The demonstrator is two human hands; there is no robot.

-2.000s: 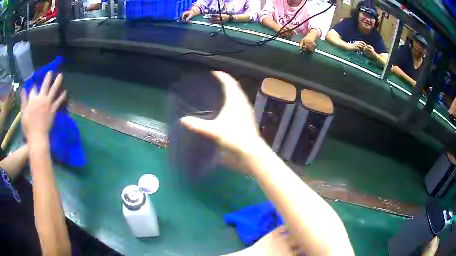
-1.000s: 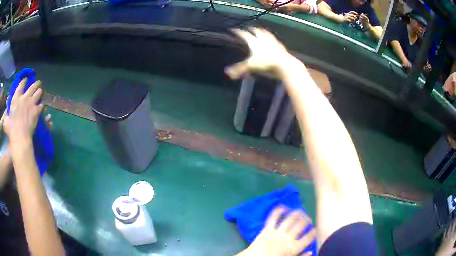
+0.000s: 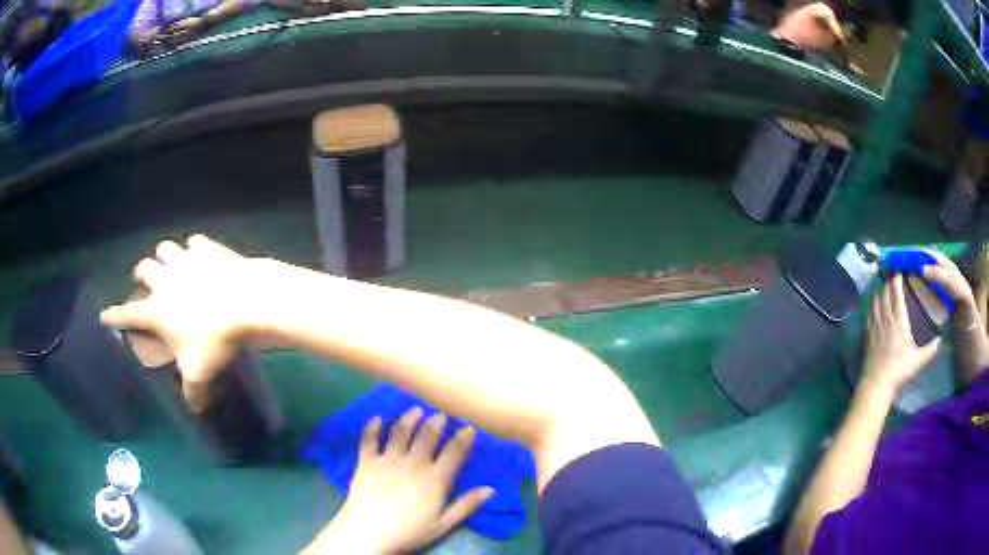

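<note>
My right hand (image 3: pixel 190 309) reaches across to the left and grips the wood-grain top of a speaker (image 3: pixel 239 407), which stands blurred and slightly tilted; part of its top is hidden by my fingers. A second grey speaker (image 3: pixel 92 363) with a dark top stands close to its left. My left hand (image 3: pixel 412 477) lies flat, fingers spread, on a blue cloth (image 3: pixel 342 428) on the green work surface. A white bottle (image 3: pixel 157 528) with its lid standing open is at the lower left.
One wood-topped speaker (image 3: pixel 363 201) stands beyond the brown strip (image 3: pixel 618 291). A speaker pair (image 3: pixel 792 173) stands farther right. A neighbouring worker (image 3: pixel 911 477) handles a blue cloth and a speaker at the right, beside another grey speaker (image 3: pixel 775 336). A blue tote (image 3: pixel 71 60) is at the upper left.
The view has turned right. My right hand, empty above the pair a second ago, now grips a wood-topped speaker beside the dark-topped one. One speaker of the pair stands alone. My left hand stays on the cloth.
</note>
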